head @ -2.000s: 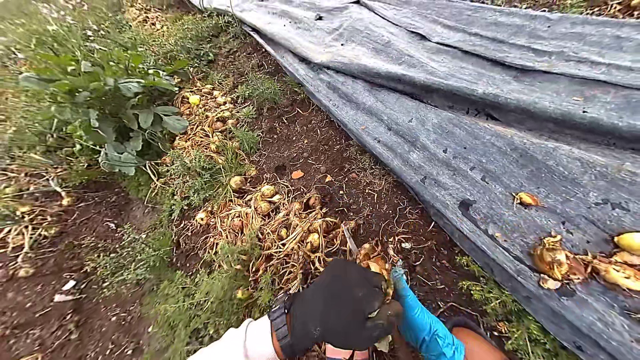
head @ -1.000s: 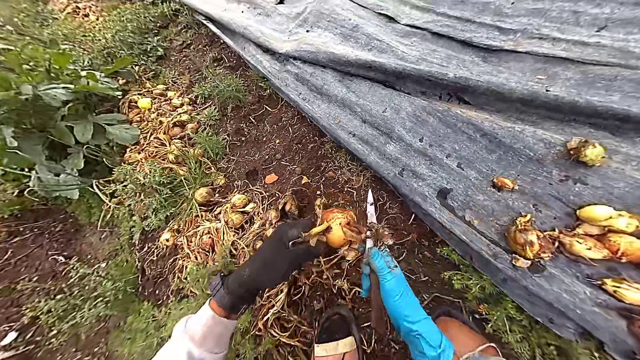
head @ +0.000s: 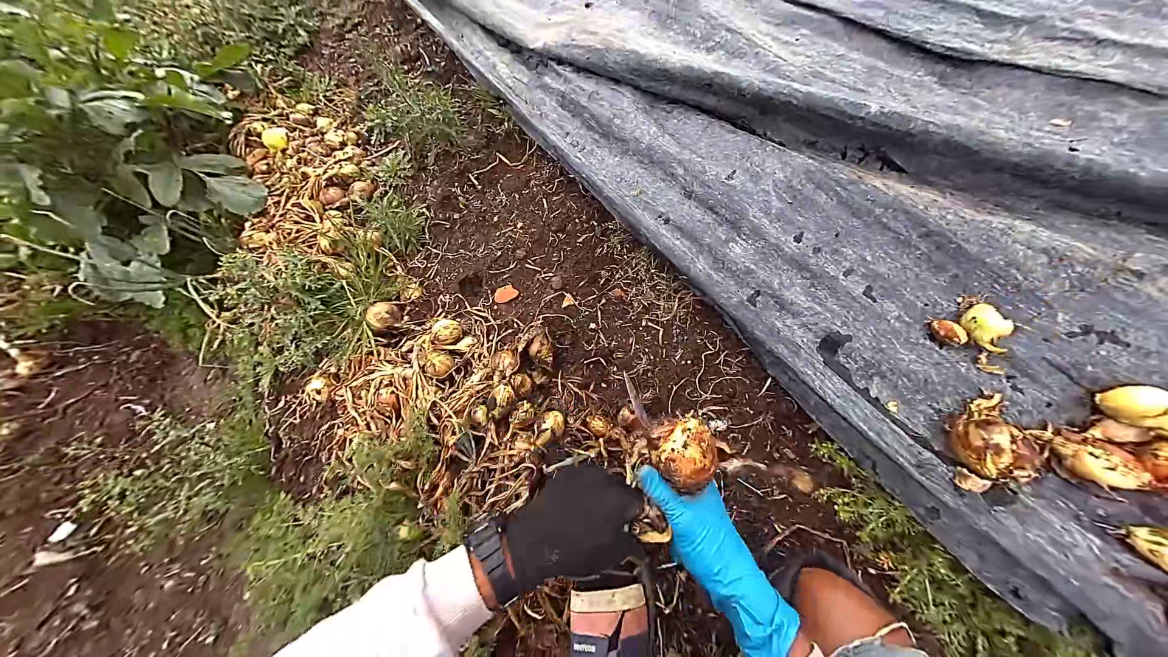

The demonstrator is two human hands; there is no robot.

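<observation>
At the bottom centre, my left hand (head: 575, 522), in a black glove, is closed around dry onion tops, with a bit of yellowish husk at its fingers. Touching it on the right is my right hand (head: 707, 547), in a blue glove, with an onion (head: 685, 454) at its fingertips. A knife blade (head: 636, 401) points up just left of that onion; its handle is hidden, seemingly in the right hand. Beyond my hands, a heap of onions with dried tops (head: 438, 365) lies on the soil.
Grey ground-cover fabric (head: 821, 255) spreads on the right, with several onions (head: 990, 447) near its lower edge. Another row of onions (head: 319, 164) runs beside a leafy green plant (head: 137, 182) at upper left. Weeds (head: 338, 557) grow at lower left. A sandalled foot (head: 609, 620) is below my hands.
My left hand has moved right, against my right hand. The onion that was at my left fingers a second ago is now at my right fingertips. The knife blade now stands left of the onion.
</observation>
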